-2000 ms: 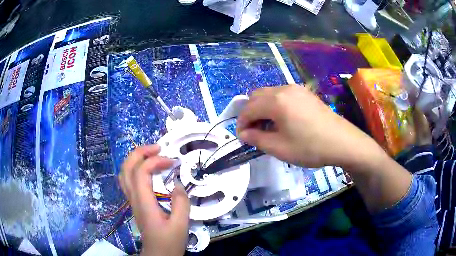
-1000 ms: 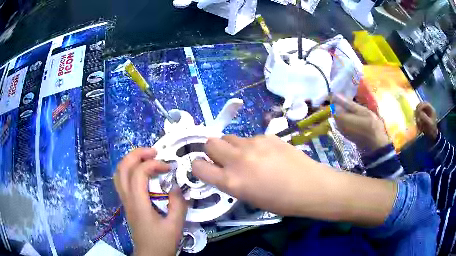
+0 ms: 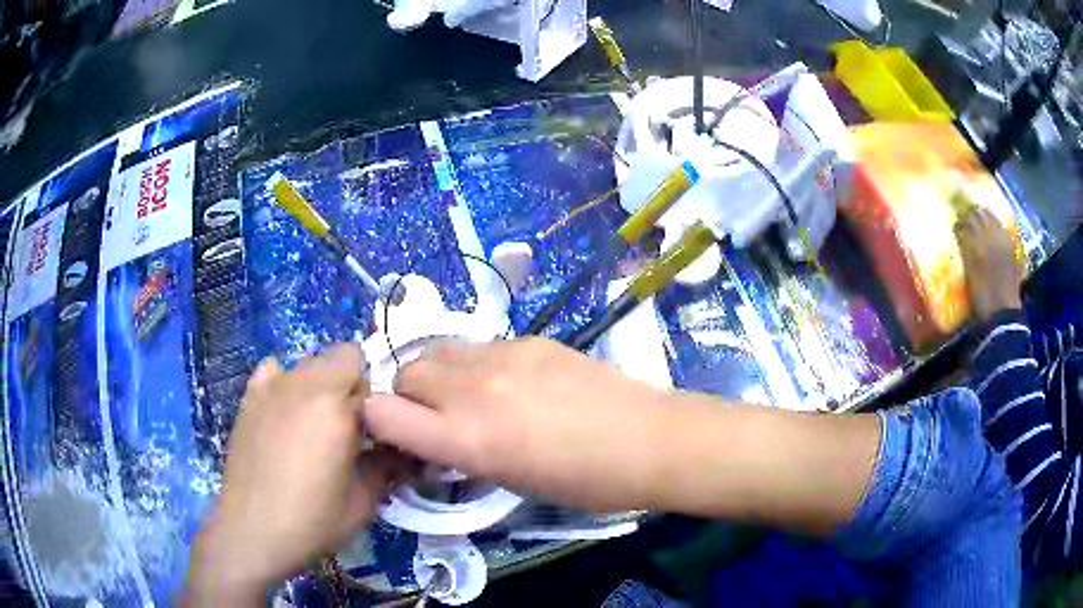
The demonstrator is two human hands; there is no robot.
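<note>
The white round base housing point(image 3: 457, 513) lies on the blue sheet, mostly covered by my hands. My left hand point(image 3: 297, 457) is at its left side, fingers bent, its fingertips hidden behind my right hand. My right hand point(image 3: 511, 410) reaches across the base, thumb and fingers pinched at the left fingertips. A thin black wire point(image 3: 466, 257) loops above the base and runs down to the right fingertips. A taped cable with pale lead point(image 3: 299, 208) stands out at the upper left. Two sleeved cables with yellow tape wraps point(image 3: 659, 204) point(image 3: 672, 264) extend to the upper right.
A white waiting assembly point(image 3: 713, 154) with cables stands at the upper right. Beyond it are the yellow parts bin point(image 3: 893, 81) and orange-yellow block point(image 3: 909, 202), with another person's hand point(image 3: 988, 259) at the block. White housings point(image 3: 523, 26) are on the dark belt point(image 3: 344, 71).
My right hand has moved from the right-hand wires to my left fingertips. The waiting assembly has appeared at the upper right, and the other person's hand has left it. The sleeved cables are now uncovered.
</note>
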